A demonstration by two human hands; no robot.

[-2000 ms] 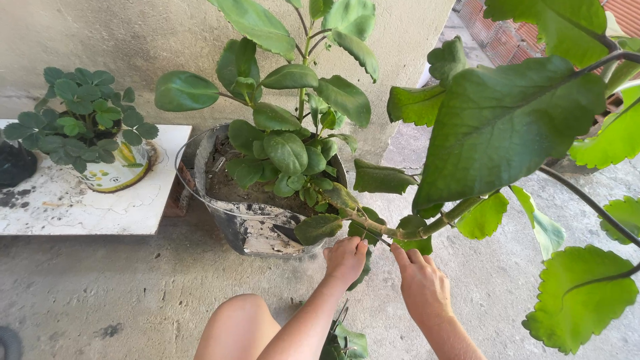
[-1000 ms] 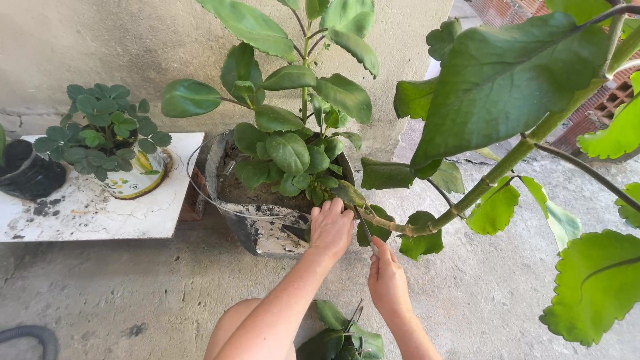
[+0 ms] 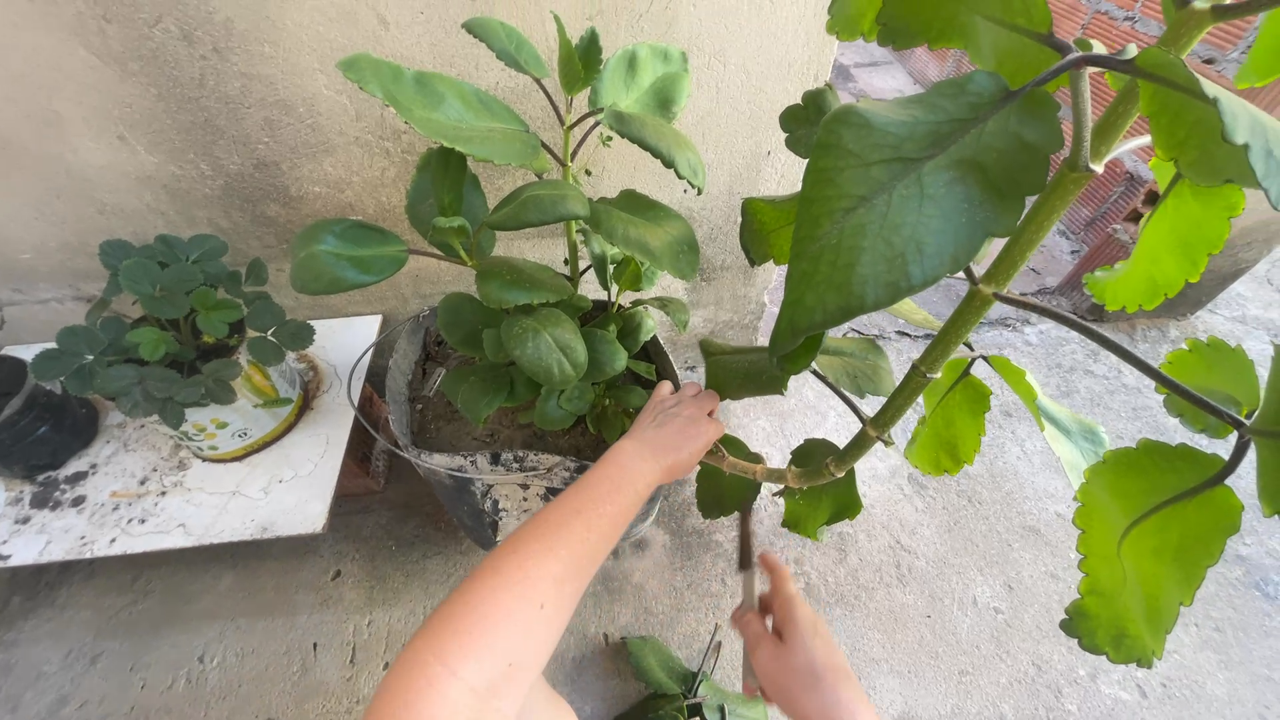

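Note:
A leafy plant with scalloped, fleshy leaves [image 3: 543, 347] grows in a worn bucket [image 3: 480, 500] with a wire handle. One thick green stem [image 3: 925, 365] bends out over the bucket's right rim and rises to the upper right. My left hand [image 3: 675, 428] is closed around the low part of this stem, at the rim. Below the stem, my right hand [image 3: 795, 640] holds a knife [image 3: 746, 560] by its light handle, with the dark blade pointing up, close to a hanging leaf. The right hand is slightly blurred.
On the left, a white slab [image 3: 290, 480] holds a painted pot [image 3: 245, 415] with a smaller leafy plant and a black pot [image 3: 40, 425]. Detached leaves [image 3: 660, 668] lie on the concrete floor below my hands. A wall stands behind; large leaves [image 3: 915, 190] overhang the right.
My right hand and the knife have moved down, away from the stem. My left hand has shifted toward the bucket's rim and stays at the stem's base.

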